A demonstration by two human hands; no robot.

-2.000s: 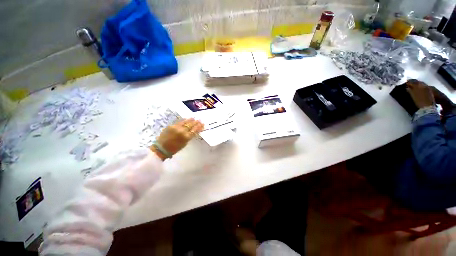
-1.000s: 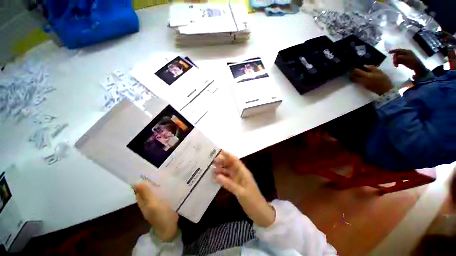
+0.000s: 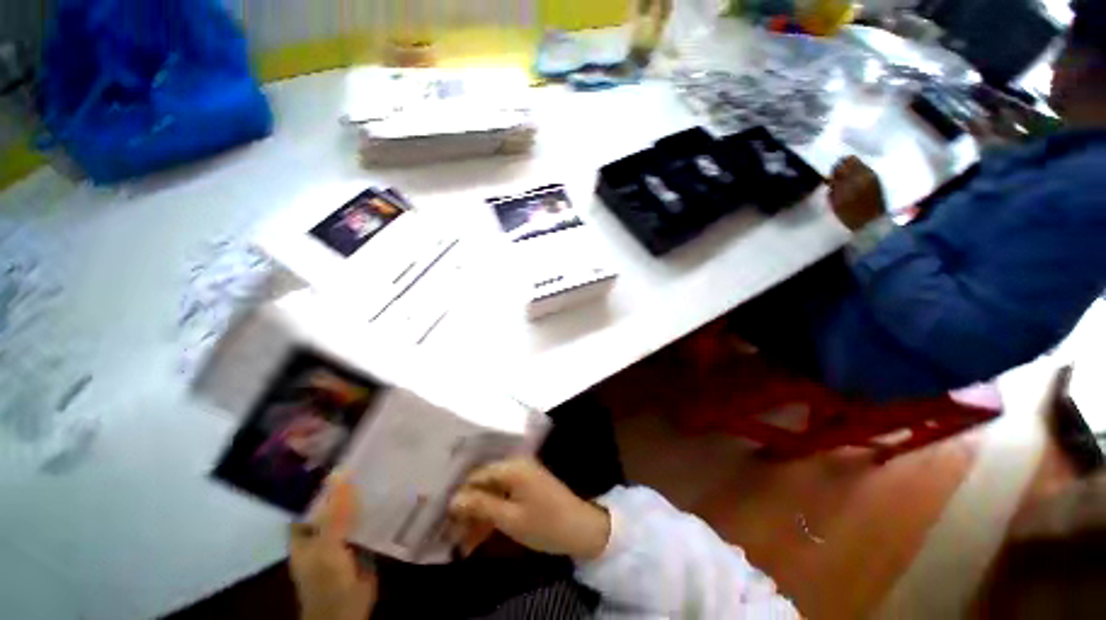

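Observation:
A white printed carton (image 3: 406, 454) with a dark picture panel is tilted over the table's front edge and my lap, blurred by motion. Its far flap sticks out at the upper left. My left hand (image 3: 330, 560) grips its lower edge, with the thumb on the front. My right hand (image 3: 522, 506) holds its right end, with the fingers bent at the edge. Flat carton blanks (image 3: 418, 260) lie on the table just beyond it.
A filled retail box (image 3: 570, 288) stands beside black inner trays (image 3: 679, 194). Behind are a carton stack (image 3: 443, 142) and a blue bag (image 3: 152, 91). Small white pieces (image 3: 218, 285) lie left. A person in a blue jacket (image 3: 958, 279) sits right.
The held carton has moved down and left in view and looks partly opened out rather than flat. My right hand has shifted to its end. The neighbour's hand has drawn back from the black trays.

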